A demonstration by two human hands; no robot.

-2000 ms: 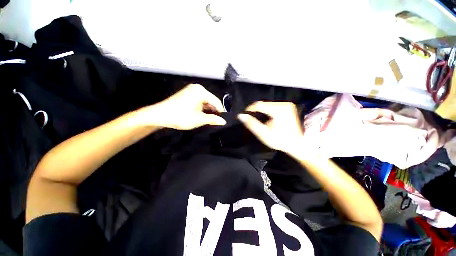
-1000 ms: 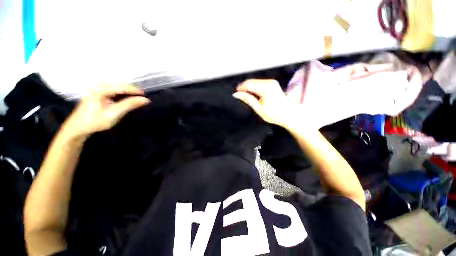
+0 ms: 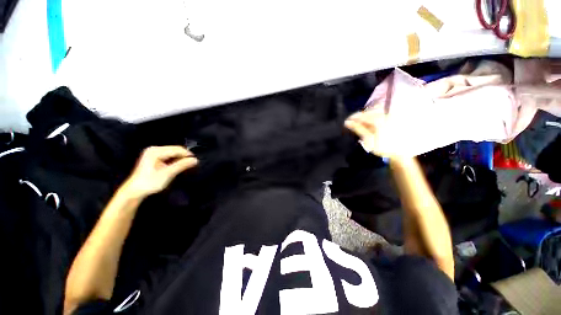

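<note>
A black garment [image 3: 277,132] lies over the lap, below the front edge of the white table. It is hard to tell from the black shirt. My left hand [image 3: 161,169] pinches its left part between thumb and fingers. My right hand [image 3: 374,132] pinches its right part, beside the pink cloth. The black cloth spans between the two hands. A small pale spot shows on it near the middle. The fingertips partly merge with the dark cloth.
The white table [image 3: 246,55] has blue tape [image 3: 56,37] at left, and tan tape [image 3: 528,27] and red-handled scissors [image 3: 496,18] at right. A black heap with white loops [image 3: 74,141] lies at left. Pink cloth [image 3: 458,101] lies at right. A cardboard piece [image 3: 532,292] is lower right.
My hands were close together, then moved apart. Since the last earlier frame my left hand has come down and nearer the body, and my right hand has moved further right, spreading the black cloth.
</note>
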